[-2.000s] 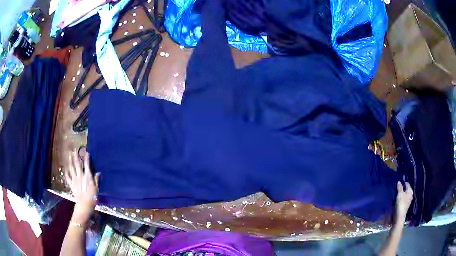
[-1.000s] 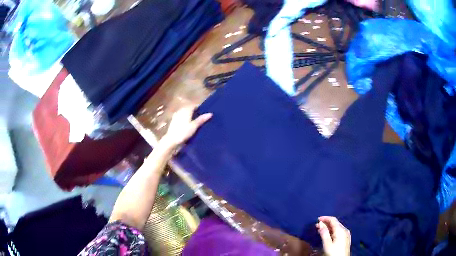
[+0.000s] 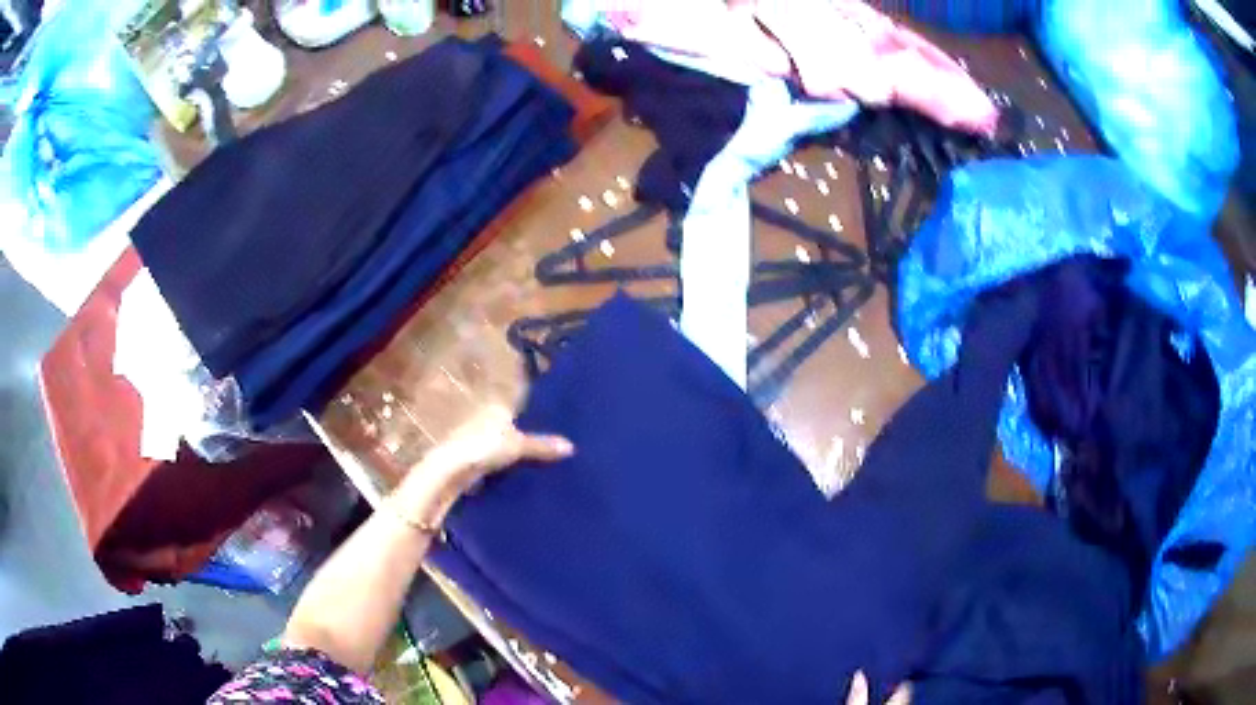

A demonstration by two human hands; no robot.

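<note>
A dark navy garment (image 3: 703,510) lies spread on the brown table, one narrow leg-like part reaching up toward the blue bag. My left hand (image 3: 499,444) lies at its left edge, thumb apart on the cloth; whether its fingers grip the edge is unclear. Only the fingertips of my right hand (image 3: 876,691) show on the cloth at the bottom edge of the picture; the rest is cut off. An open blue poly bag (image 3: 1074,207) with dark garments in it stands at the right.
A folded navy stack (image 3: 331,193) lies at the table's left end. Black hangers (image 3: 813,269) lie behind the garment, under a light blue strip (image 3: 716,262) and a pink garment (image 3: 868,62). A reddish-brown box-like thing (image 3: 97,413) and another blue bag (image 3: 83,152) are at the left.
The view has turned toward the table's left end. My right hand has come from the garment's far right end toward its middle. My left hand stays at the left edge; the garment lies much the same.
</note>
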